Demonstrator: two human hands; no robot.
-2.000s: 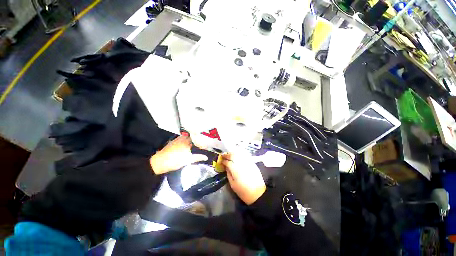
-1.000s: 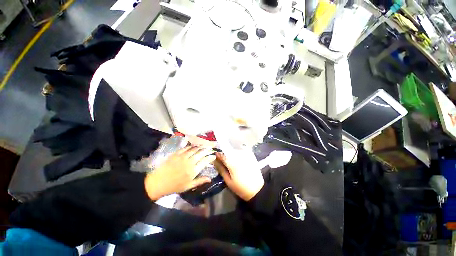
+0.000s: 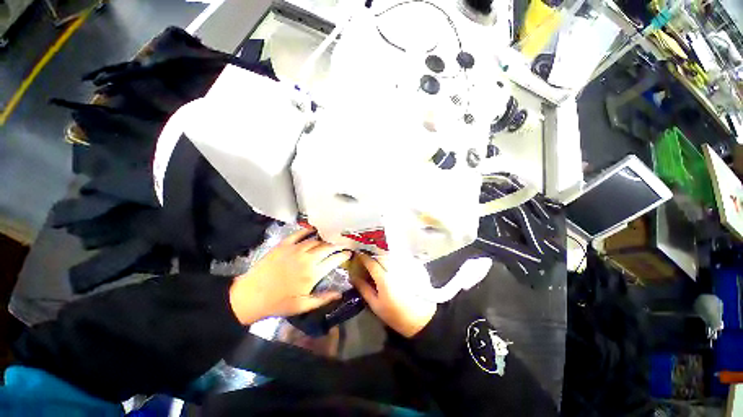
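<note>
The big white sewing machine head [image 3: 383, 138] stands in the centre, with a red marking [image 3: 367, 238] low on its front. My left hand [image 3: 281, 275] lies palm down in front of it, fingers reaching under the head. My right hand [image 3: 395, 295] is close beside it, fingertips at a small yellowish piece [image 3: 352, 262] under the red marking. A black strip piece [image 3: 334, 313] lies beneath both hands on the shiny metal plate. My fingers rest on this work; the fingertips are partly hidden and blurred by glare.
A fanned pile of black strips [image 3: 122, 187] lies left of the machine. Narrow dark pieces with white lines [image 3: 521, 232] lie on the right. Beyond are a control screen [image 3: 621, 197], a brown cardboard box [image 3: 631, 244] and a green crate [image 3: 680, 163].
My left hand has come in from the left and lies flat on the work beside my right hand. Over the last second both hands have stayed nearly in place; the view has shifted slightly.
</note>
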